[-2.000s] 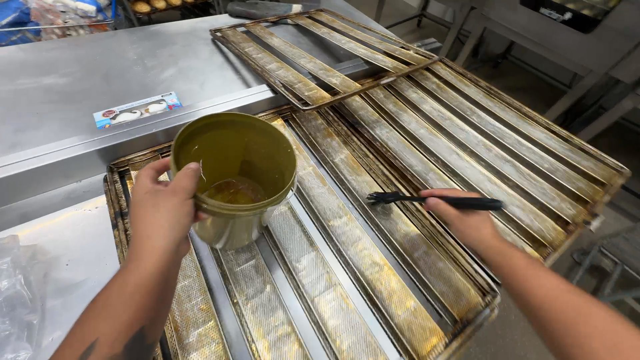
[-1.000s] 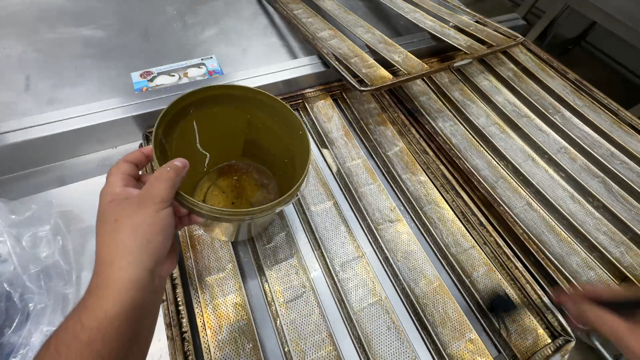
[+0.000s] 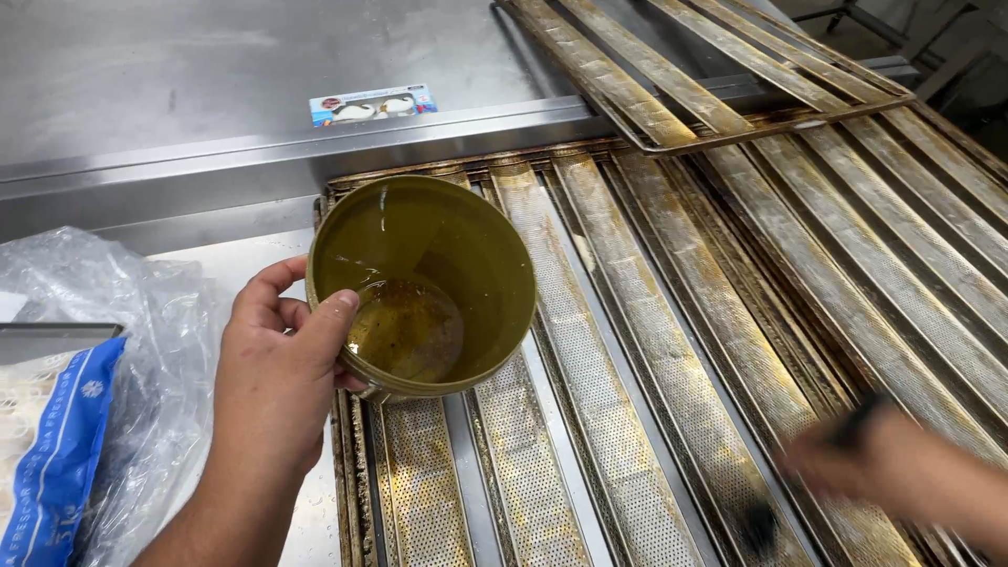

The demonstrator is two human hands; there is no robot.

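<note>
My left hand (image 3: 283, 354) grips the rim of an olive-green plastic bucket (image 3: 488, 260), thumb inside the wall. The bucket is tilted toward me, and a shallow pool of amber liquid (image 3: 409, 331) with dark specks lies at its bottom. Below it are perforated metal baguette trays (image 3: 598, 378), stained brown and shiny in patches. At the lower right my right hand (image 3: 850, 457), blurred by motion, holds a black-handled brush (image 3: 757, 526); the dark bristle end is at a tray channel near the bottom edge. Whether the bristles touch the metal cannot be told.
Another channelled tray (image 3: 677, 142) lies across the back of the trays and the steel ledge (image 3: 472, 130). A small printed card (image 3: 374, 106) sits on the steel worktop (image 3: 197, 71). At left are crumpled clear plastic (image 3: 157, 315) and a blue-and-clear bag (image 3: 59, 449).
My right hand with the brush has gone from the middle trays toward the near end of a channel. The bucket remains in my left hand. The view has moved closer and leftward.
</note>
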